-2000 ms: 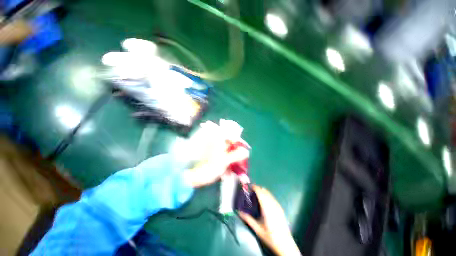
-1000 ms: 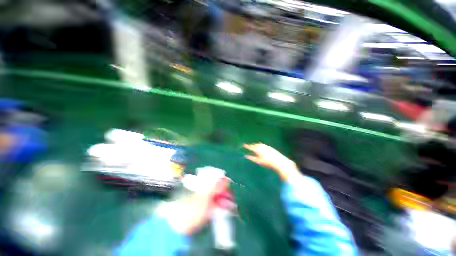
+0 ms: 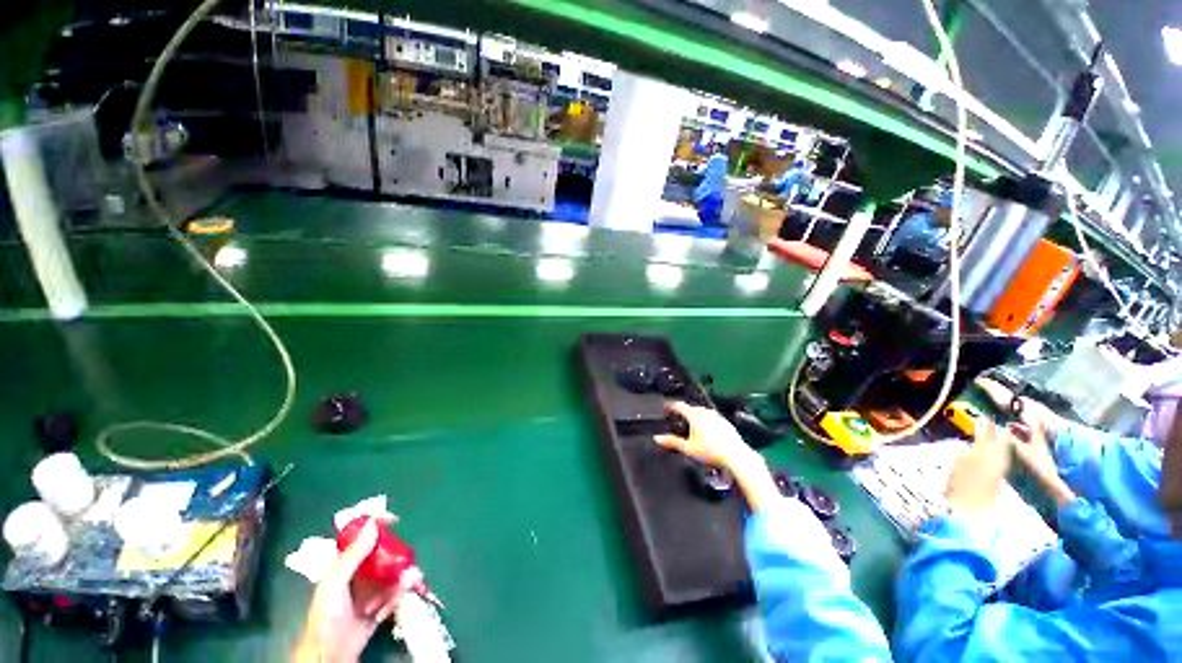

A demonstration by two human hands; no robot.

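My left hand (image 3: 340, 606) is at the bottom left, shut on a red squeeze bottle (image 3: 379, 554). Crumpled white paper (image 3: 311, 558) shows beside the bottle, and a whitish tube (image 3: 423, 629) extends below it. My right hand (image 3: 706, 438) reaches over the black tray (image 3: 648, 518), fingertips at a dark round part near its divider; whether they grip it cannot be told. Round black parts (image 3: 635, 377) lie at the tray's far end, and another (image 3: 710, 482) is under my right wrist. A single black part (image 3: 340, 413) sits on the green bench.
A dispenser (image 3: 195, 605) with white rolls (image 3: 61, 482) stands at left, with a yellowish air line (image 3: 276, 350) looping behind it. More black parts (image 3: 818, 501) lie right of the tray. At right are papers (image 3: 933, 499), a black machine (image 3: 894, 350) and another person's blue sleeves (image 3: 966, 596).
The view has swung up and right, showing the hall and the neighbour. My right hand has left the bottle area and now reaches to the tray. My left hand still holds the red bottle.
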